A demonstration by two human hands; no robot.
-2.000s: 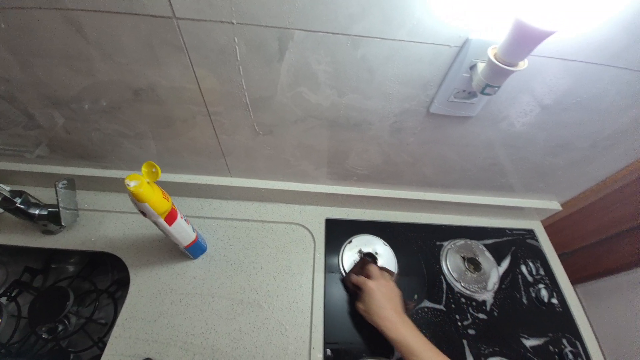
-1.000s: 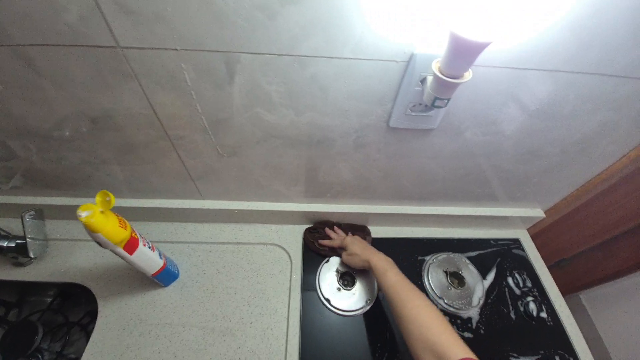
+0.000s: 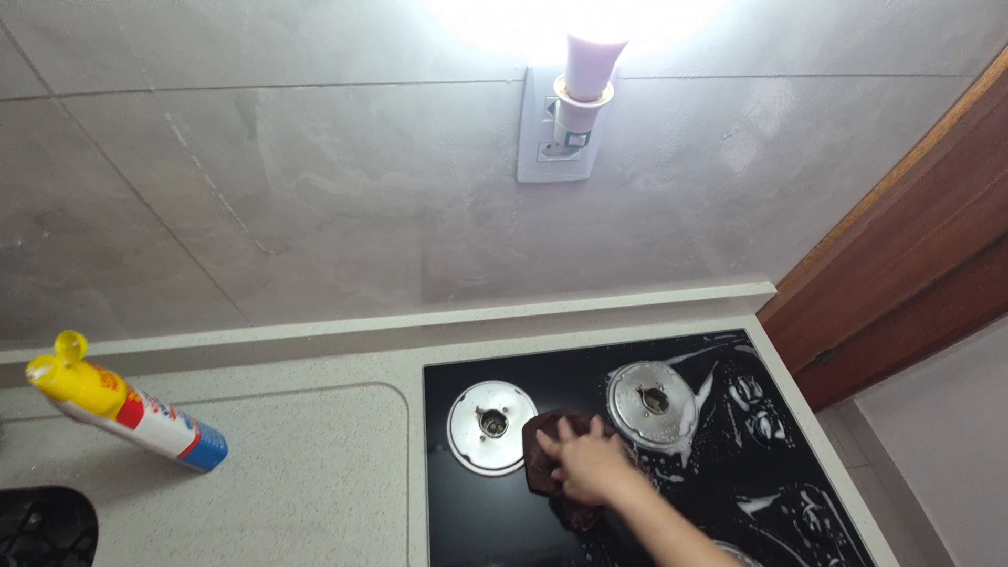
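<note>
My right hand (image 3: 591,465) presses a dark brown cloth (image 3: 543,461) flat on the black glass cooktop (image 3: 488,520), fingers spread over it. The cloth lies between two round metal burner bases: the left one (image 3: 471,429) looks free of foam, while white suds ring the right one (image 3: 630,402). More suds and droplets streak the right side of the cooktop, around the control area. A third burner base shows partly at the bottom edge, behind my forearm. My left hand is out of view.
A yellow, white, red and blue bottle (image 3: 157,421) with its flip cap up stands on the speckled countertop (image 3: 315,472). Black grates (image 3: 47,524) sit at the lower left. A lit bulb in a socket adapter (image 3: 579,110) is plugged into the tiled wall. Wooden trim (image 3: 890,260) stands at right.
My right hand and the cloth have moved from the cooktop's back left edge, behind the left burner base, to between the two burner bases.
</note>
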